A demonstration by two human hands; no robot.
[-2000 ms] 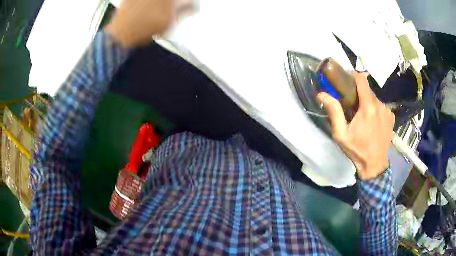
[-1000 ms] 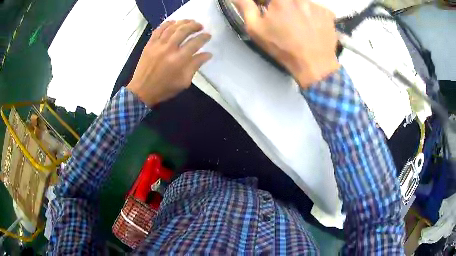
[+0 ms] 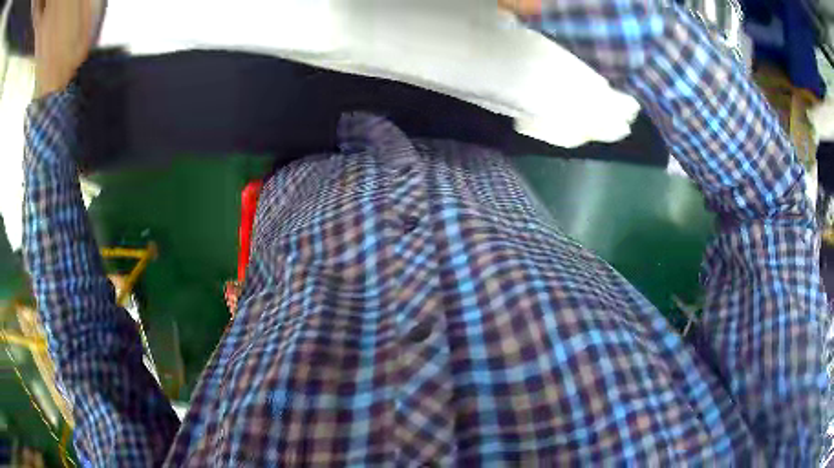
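Note:
A white garment (image 3: 366, 41) lies across the dark pressing table cover (image 3: 210, 105) along the top of the view, its near edge hanging slightly over the cover. My left hand (image 3: 66, 37) is at the top left corner, blurred and partly cut off, beside the garment's left end; its fingers are not clear. My right hand (image 3: 523, 7) shows only as a sliver at the top edge above the garment, the rest cut off. The iron is not in view.
My checked shirt fills the middle. A red item (image 3: 248, 228) shows at its left side. A yellow-framed basket (image 3: 128, 256) stands low at left on the green floor (image 3: 631, 206). White cloth (image 3: 16, 137) hangs at the far left. Blue cloth (image 3: 782, 46) shows at upper right.
The view has tilted down toward my shirt, and the table and garment sit higher in it. The iron has left the picture. My left hand now appears farther left.

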